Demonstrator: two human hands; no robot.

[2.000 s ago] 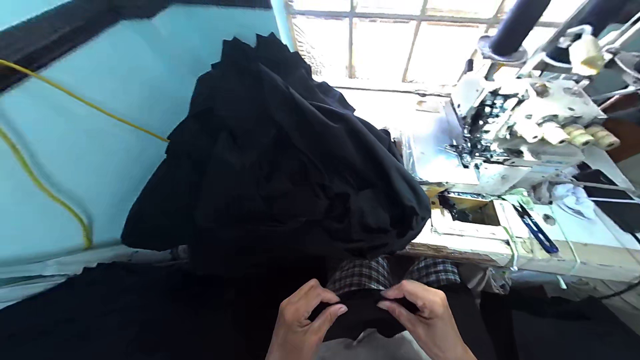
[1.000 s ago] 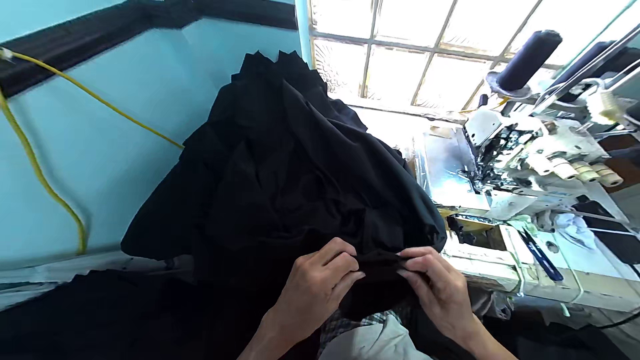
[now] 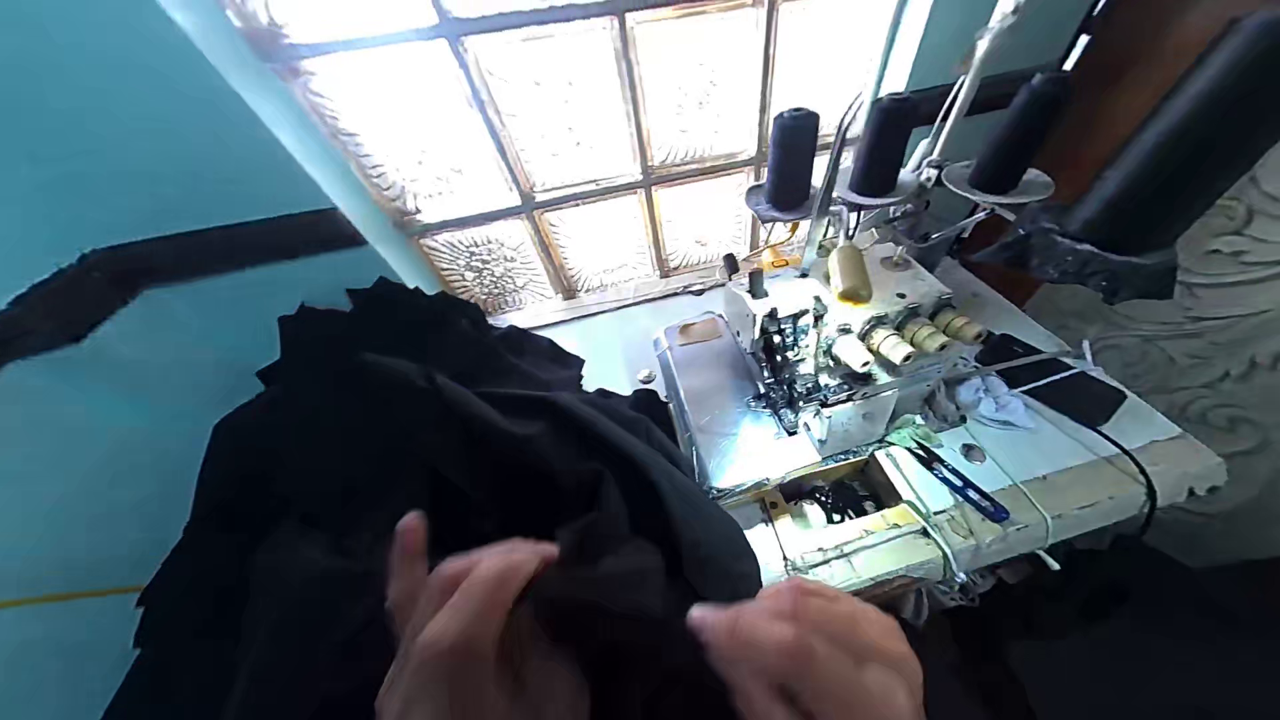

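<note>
A large heap of black fabric (image 3: 430, 450) fills the left and lower middle of the view, with pinked-looking edges at its top. My left hand (image 3: 480, 620) is over its lower part, blurred, one finger raised; whether it pinches cloth is unclear. My right hand (image 3: 815, 650) is at the cloth's lower right, fingers curled and blurred, its fingertips against the dark fabric. An overlock sewing machine (image 3: 850, 340) stands beyond the hands to the right, its metal plate (image 3: 715, 400) beside the heap.
Thread snips (image 3: 960, 482) lie on the white table (image 3: 1120, 450), near an open compartment (image 3: 840, 495) and a black phone-like object (image 3: 1050, 380). Black thread cones (image 3: 792, 160) stand behind the machine. A glass-block window (image 3: 560, 130) is at the back, and a blue wall (image 3: 200, 250) at left.
Both hands held black cloth between their fingertips a second ago; now they are lower in view, and the left has a finger raised. The view has turned toward the machine and window.
</note>
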